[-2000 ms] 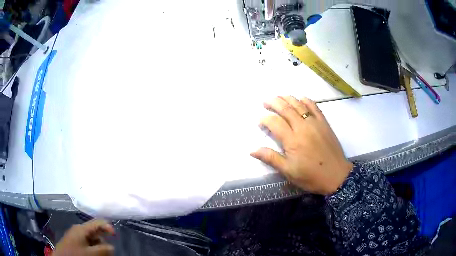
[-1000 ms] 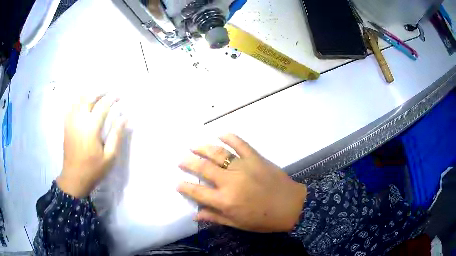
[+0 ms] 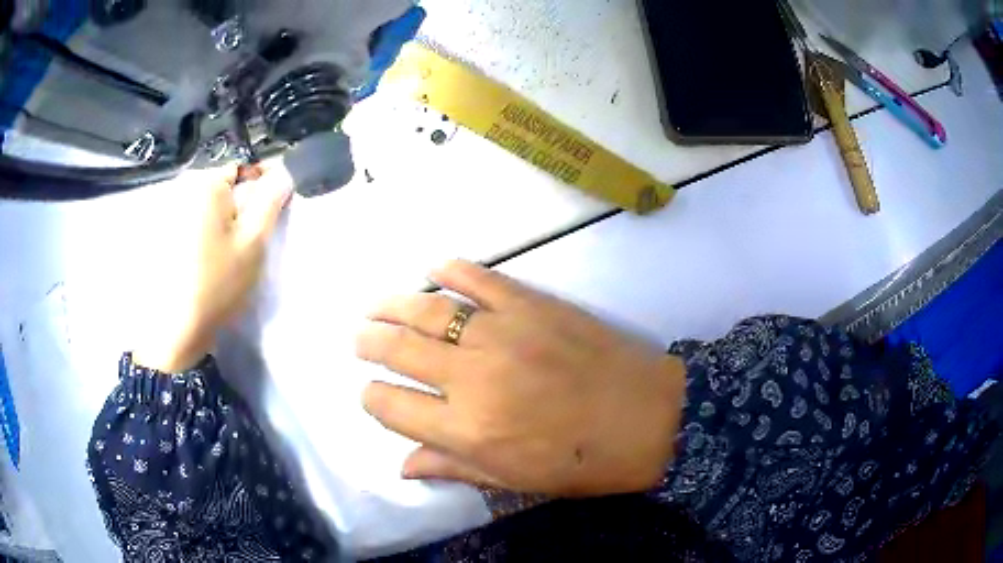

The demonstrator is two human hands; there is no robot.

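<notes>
White cloth (image 3: 319, 374) lies on the white machine table, glaring so that its edges are hard to see. My left hand (image 3: 226, 247) is at the left, its fingertips beside the sewing machine head (image 3: 313, 121) and partly hidden under it. Whether the fingers pinch the cloth cannot be told. My right hand (image 3: 517, 385), with a ring, lies palm down on the cloth with its fingers apart, gripping nothing. The needle and presser foot are not clearly visible.
A yellow strip printed "ABRASIVE PAPER" (image 3: 539, 132) lies right of the machine head. A phone (image 3: 726, 72), a wooden-handled tool (image 3: 852, 154) and a pink and blue tool (image 3: 896, 99) lie further right. A grey tape measure (image 3: 935, 264) runs along the table's edge.
My left hand came up from below the table edge onto the cloth, then forward to the machine head. My right hand moved left over the cloth. The view moved closer to the machine.
</notes>
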